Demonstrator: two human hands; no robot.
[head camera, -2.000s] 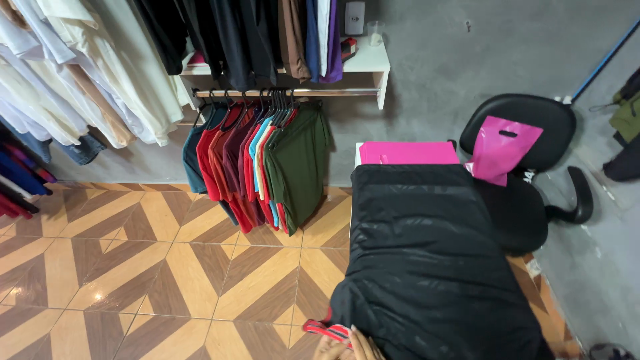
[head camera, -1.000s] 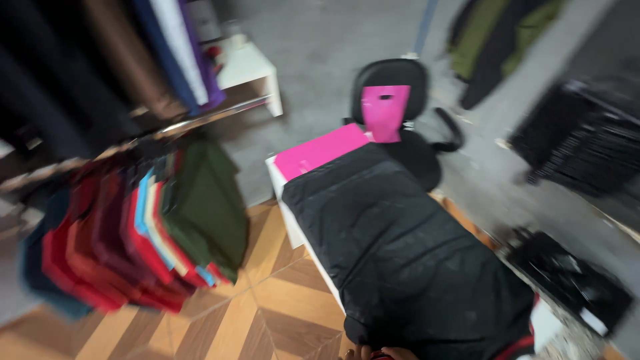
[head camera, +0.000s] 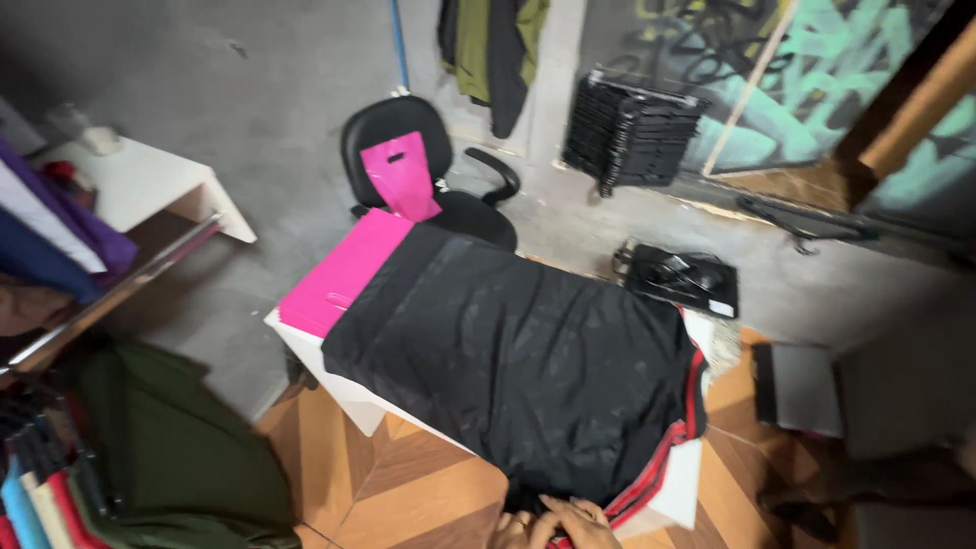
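Note:
A black garment (head camera: 518, 343) with red striped trim lies spread over a white table (head camera: 675, 488). At its near edge, at the bottom of the view, my left hand (head camera: 515, 531) and my right hand (head camera: 583, 526) are close together, fingers bent on the black and red fabric. A ring shows on a finger of the left one. Part of both hands is cut off by the frame's edge. Beyond the garment, a stack of pink plastic bags (head camera: 343, 271) covers the table's far left end.
A black office chair (head camera: 396, 114) bearing a pink bag (head camera: 400, 175) stands behind the table. Clothes hang from a rail (head camera: 114, 293) under a white shelf (head camera: 152, 179) at left. Black hangers (head camera: 633, 133) hang by the wall; a black bag-like item (head camera: 682, 278) lies beyond the garment.
The view has swung far to the right. My hands have stayed at the garment's near edge; the garment's red trim now shows along its right side.

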